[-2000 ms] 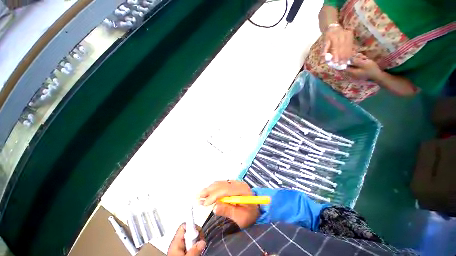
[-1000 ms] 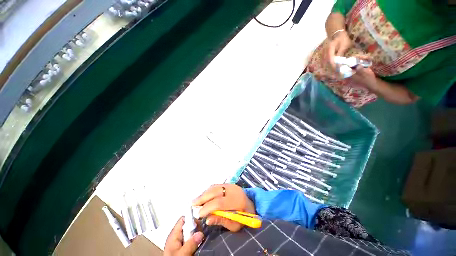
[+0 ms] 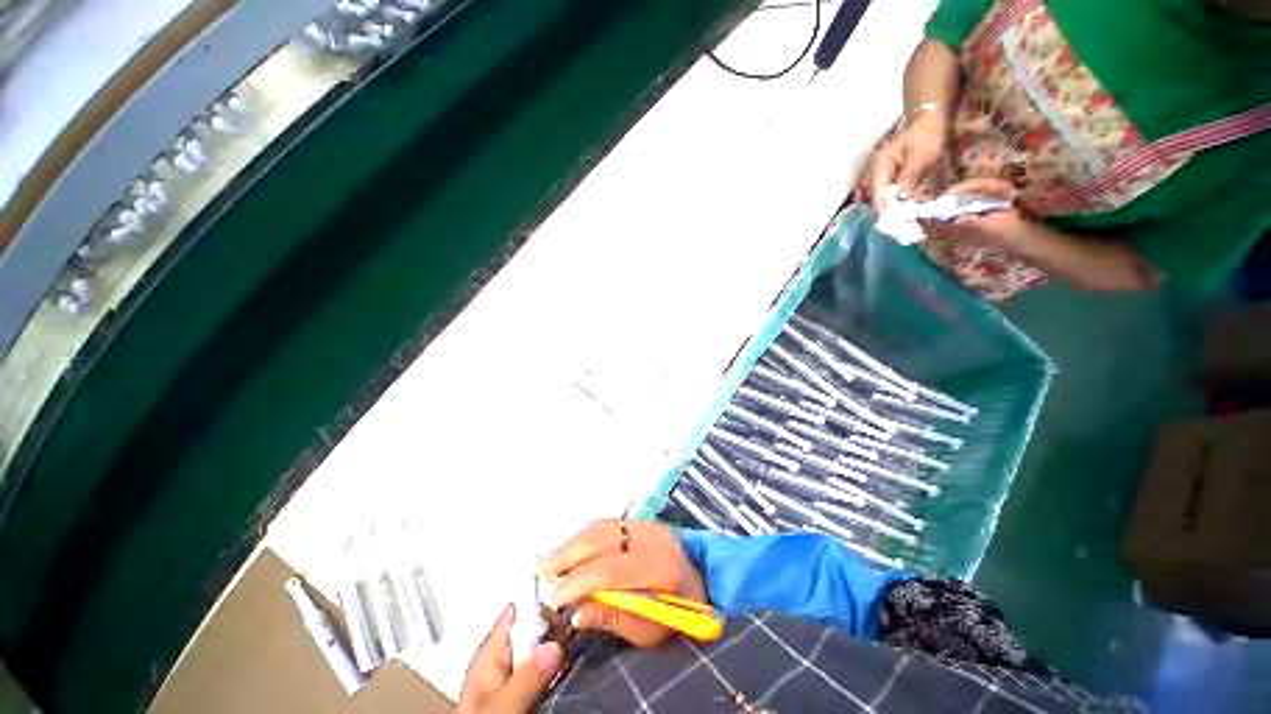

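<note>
My left hand is at the bottom edge, partly cut off, with its fingers around a white tube body held roughly upright. My right hand is just right of it, with its fingertips at the top of the tube. It holds a yellow-handled tool whose handle points right; the tool's tip is hidden by the fingers. A short row of waiting tubes lies side by side at the near end of the bench, with one white tube on the cardboard.
A teal crate with a clear liner holds many piled tubes. A white bench runs beside a dark green conveyor. A black corded tool lies at the far end. A coworker's hands hold a white part. Brown boxes stand right.
The yellow handle has turned from level to slanting down right. My right hand has moved slightly left and down against the tube. The coworker's hands have shifted with the white part.
</note>
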